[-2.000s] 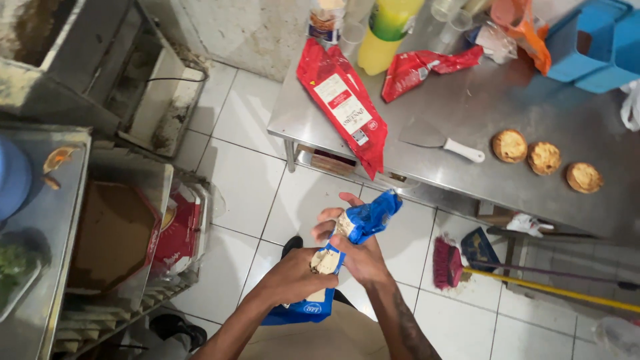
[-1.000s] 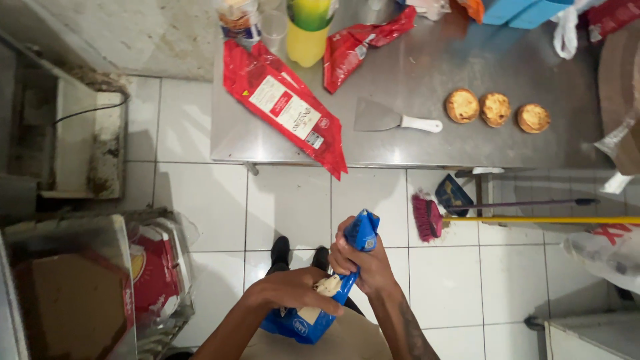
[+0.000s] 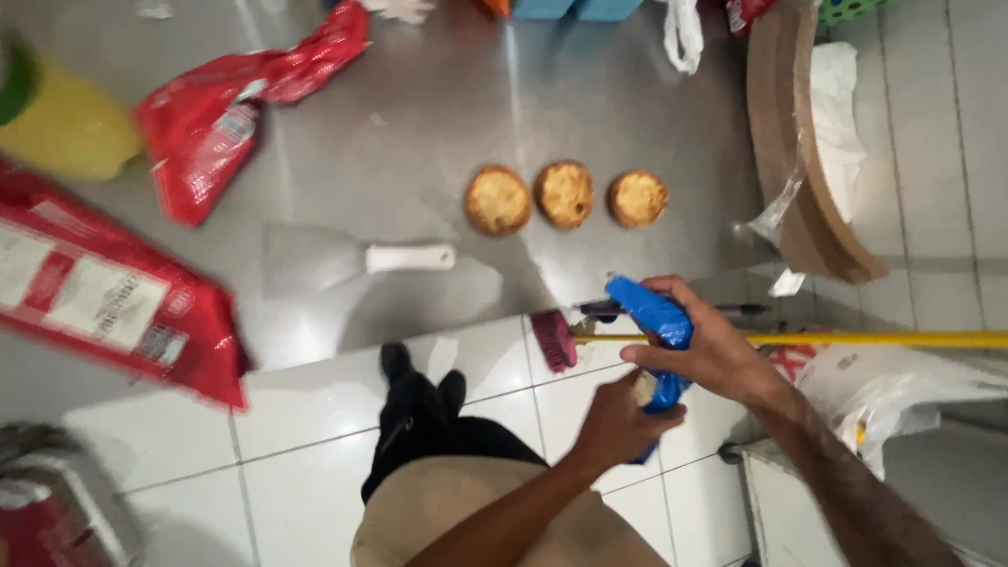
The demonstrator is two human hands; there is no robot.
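A blue plastic package (image 3: 660, 316) with pale contents showing is between my two hands, just off the front edge of the steel table. My right hand (image 3: 705, 346) grips its upper part, thumb across the front. Lower down, my left hand (image 3: 626, 421) holds the package near the pale contents. Beyond them on the table lie three small round baked pies, the left one (image 3: 498, 200), the middle one (image 3: 565, 194) and the right one (image 3: 639, 199). To their left rests a wide metal scraper (image 3: 358, 256) with a white handle.
Red plastic piping-type bags (image 3: 126, 291) lie on the steel table (image 3: 409, 118), near a yellow bottle (image 3: 71, 118). Cardboard (image 3: 776, 150) stands at the right end. A magenta broom (image 3: 554, 340) with a yellow pole, a white plastic bag (image 3: 890, 386) and a pale cabinet (image 3: 795, 504) are below.
Both hands have moved rightward with the blue package, from over the floor below the red bag to beside the broom. The view has moved closer to the table and to the right.
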